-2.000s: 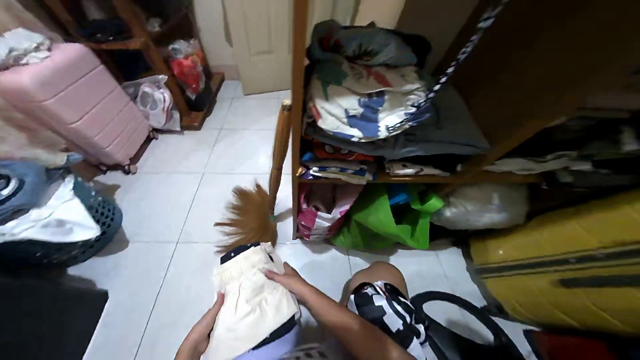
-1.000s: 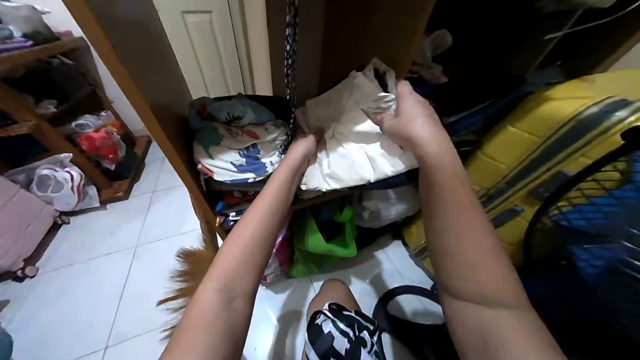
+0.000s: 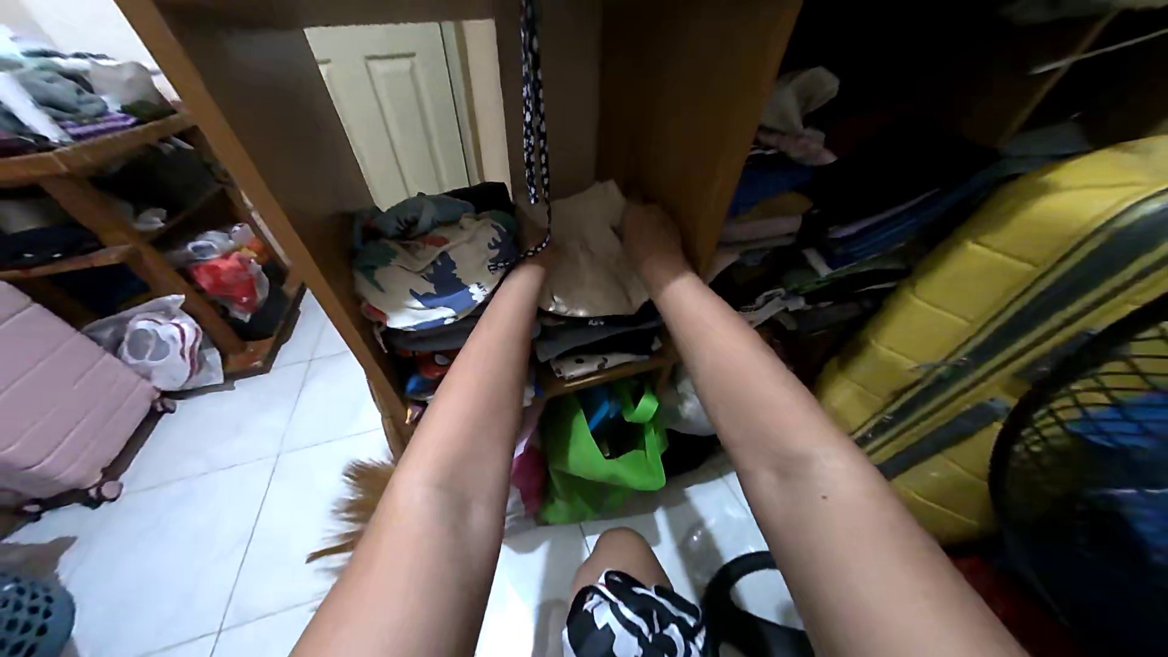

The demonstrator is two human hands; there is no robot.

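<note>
A folded cream garment (image 3: 593, 251) lies on top of a stack of dark folded clothes (image 3: 593, 338) on the wooden cabinet's shelf. At its left side is my left hand (image 3: 537, 239), partly hidden by a hanging black-and-white patterned strap (image 3: 532, 109). My right hand (image 3: 652, 239) is at the garment's right side, close to the cabinet's wooden partition; its fingertips are hard to see. Whether either hand grips the cloth cannot be told. Left of the garment sits a bundle of patterned cloth (image 3: 438, 274).
Below the shelf is a green bag (image 3: 602, 456). A yellow suitcase (image 3: 1013, 301) and a black fan (image 3: 1086, 456) stand at the right. At the left are a pink suitcase (image 3: 64, 392), a wooden rack (image 3: 82, 160) and broom bristles (image 3: 356, 511).
The cream garment was over my lap, then held up at the shelf. It now lies deeper inside on the stack, with both hands farther in. The view has swung toward the cabinet.
</note>
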